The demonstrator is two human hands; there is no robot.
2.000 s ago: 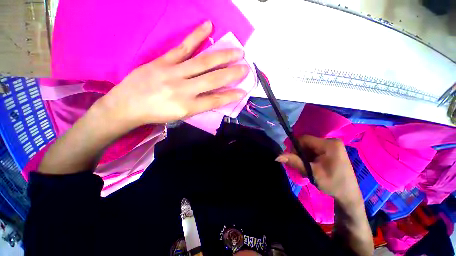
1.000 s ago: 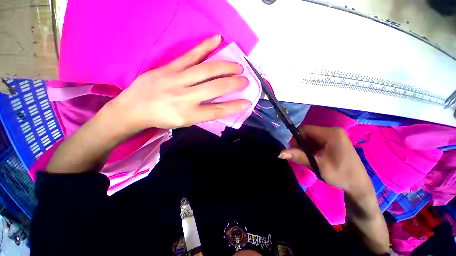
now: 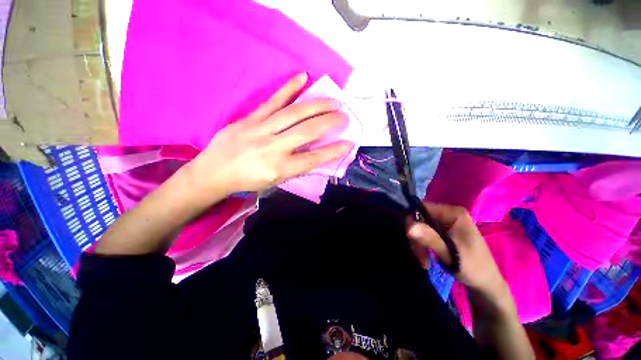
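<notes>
My left hand [image 3: 281, 144] lies flat with fingers spread on a light-pink piece [image 3: 325, 93] at the table's front edge. The piece has a curved stitched line near its right side. Under and beyond it a hot-pink panel [image 3: 204, 70] spreads over the table to the upper left. My right hand [image 3: 457, 246] holds black tailor's shears [image 3: 400, 148] by the handles. The blades look closed and point up, with a gap between them and the cloth. A thin pink thread or sliver shows across the blades near the tip.
The white table [image 3: 422, 56] has printed ruler markings at right. A worn tan board [image 3: 56, 77] is at left. Blue baskets [image 3: 77, 190] with pink pieces stand below the table on both sides. Hot-pink pieces [image 3: 576, 218] heap at right. A metal tip shows at the right rim.
The shears have moved right, away from the light-pink edge, and their blades are more upright. My left hand stays on the cloth. The view has shifted, so the table and cloth appear lower and further right.
</notes>
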